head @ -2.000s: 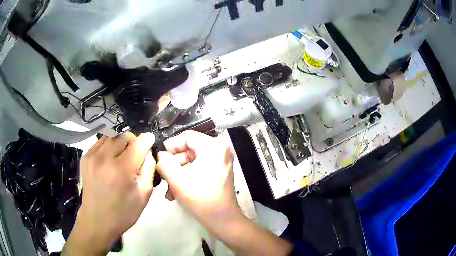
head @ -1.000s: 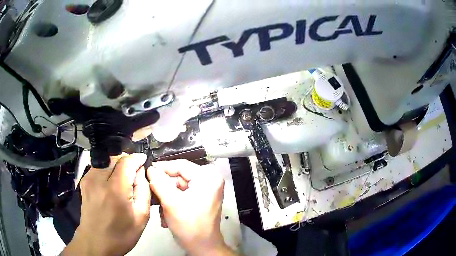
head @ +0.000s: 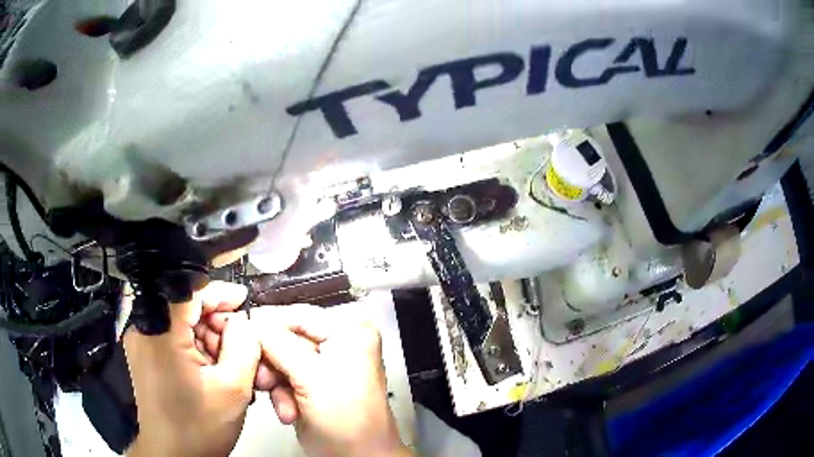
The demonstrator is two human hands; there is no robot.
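My left hand [head: 187, 375] and my right hand [head: 326, 375] meet below the needle area at the left end of the machine's pale free arm [head: 393, 254]. Fingers and thumbs of both are closed in a pinch. A thin dark edge of black fabric [head: 249, 298] shows at the fingertips; my fingers hide the rest of it. The black presser parts [head: 156, 281] stand just above my left fingers. More black fabric [head: 107, 406] shows left of my left hand.
The off-white machine head [head: 500, 107] spans the top. A white bottle with a yellow label [head: 576, 170] stands on the bed. A black slotted lever [head: 464, 294] lies right of my hands. A tangled black pile [head: 62, 348] is at left, something blue [head: 714, 393] at lower right.
The view has shifted, showing more of the machine head. My hands have drawn closer together, and the black strip seen between them earlier is now mostly hidden.
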